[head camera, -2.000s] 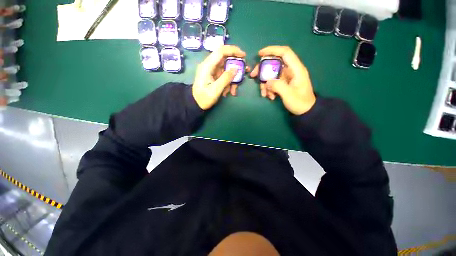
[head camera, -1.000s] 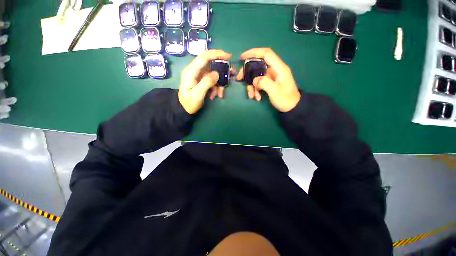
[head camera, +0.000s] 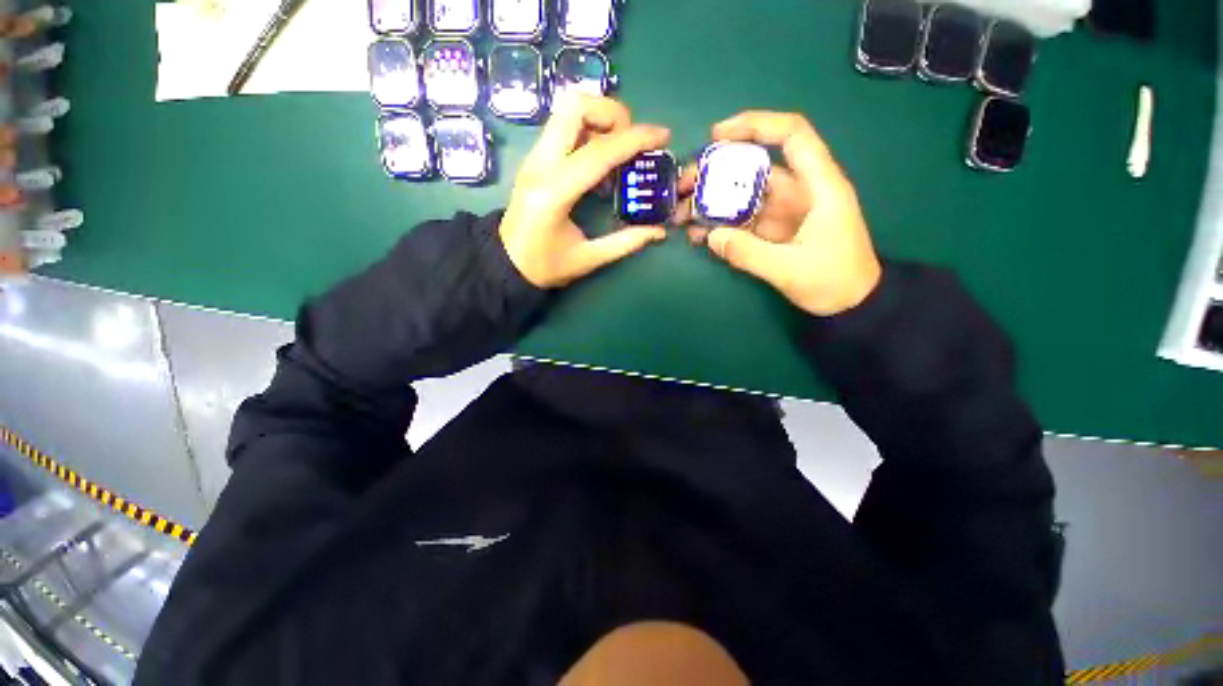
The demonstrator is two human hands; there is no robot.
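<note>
My left hand (head camera: 574,201) holds a strapless watch unit (head camera: 647,189) by its edges. Its dark screen shows a menu with rows of small blue-white icons. My right hand (head camera: 802,221) holds a second watch unit (head camera: 732,184), its screen lit white with dark specks, tilted slightly. My right thumb is at its lower edge. The two units are side by side above the green bench mat, close together. The fingers behind the units are partly hidden.
Handled units (head camera: 461,148) with lit screens stand in rows left of centre. Dark waiting units (head camera: 998,133) lie to the right, beside a small white stick (head camera: 1140,131). A pen (head camera: 267,44) lies on a paper sheet (head camera: 188,60). A white tray (head camera: 1194,328) is at the far right.
The held screens went from purple to dark, and now show a menu on the left unit and a white picture on the right one. My left thumb has moved off the screen to the lower edge.
</note>
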